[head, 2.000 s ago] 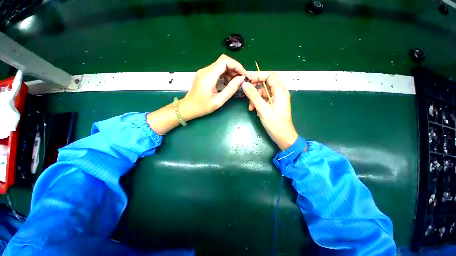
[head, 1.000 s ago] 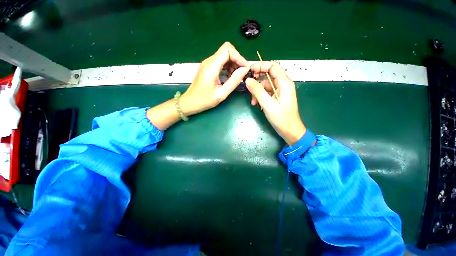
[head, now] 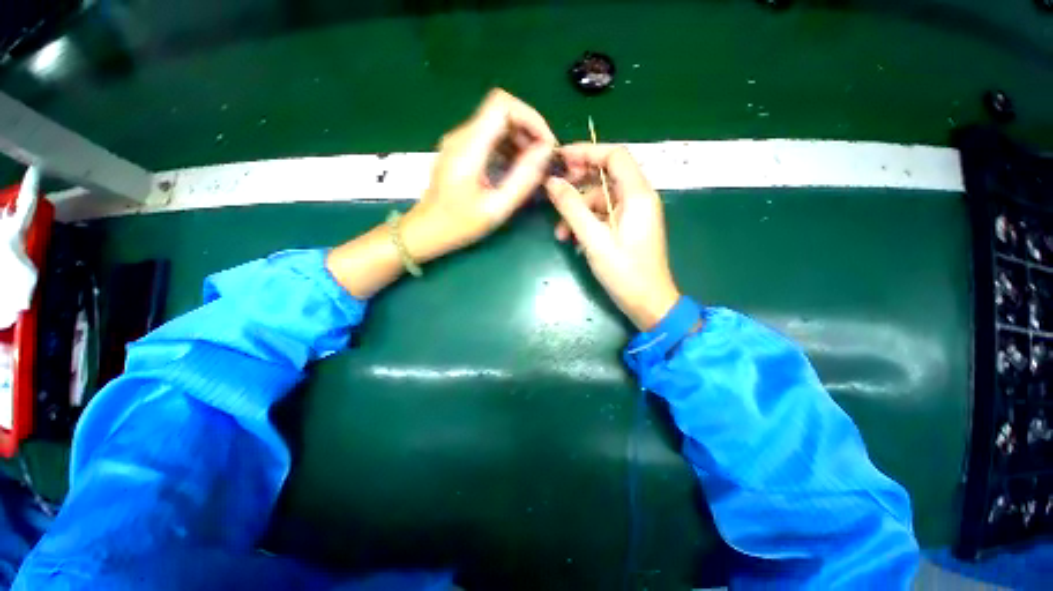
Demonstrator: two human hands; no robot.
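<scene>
My left hand (head: 479,185) is bent over the white rail, slightly blurred, its thumb and fingers pinching a small dark unit (head: 503,159) that its fingers mostly hide. My right hand (head: 618,225) is close beside it on the right, fingertips near the left hand's fingertips. A thin tan stick (head: 603,173) lies across the right hand's fingers, its tip pointing up past the rail. Whether the right fingertips also touch the unit cannot be told.
The white rail (head: 808,165) crosses in front of the green belt (head: 739,69). A round black unit (head: 592,73) sits beyond my hands, another (head: 999,106) at far right. A black pocketed tray (head: 1014,346) is at right, a red bin (head: 23,335) at left.
My left hand has shifted slightly left and its fingertips have parted a little from the right hand's. Units on the belt stand at different places.
</scene>
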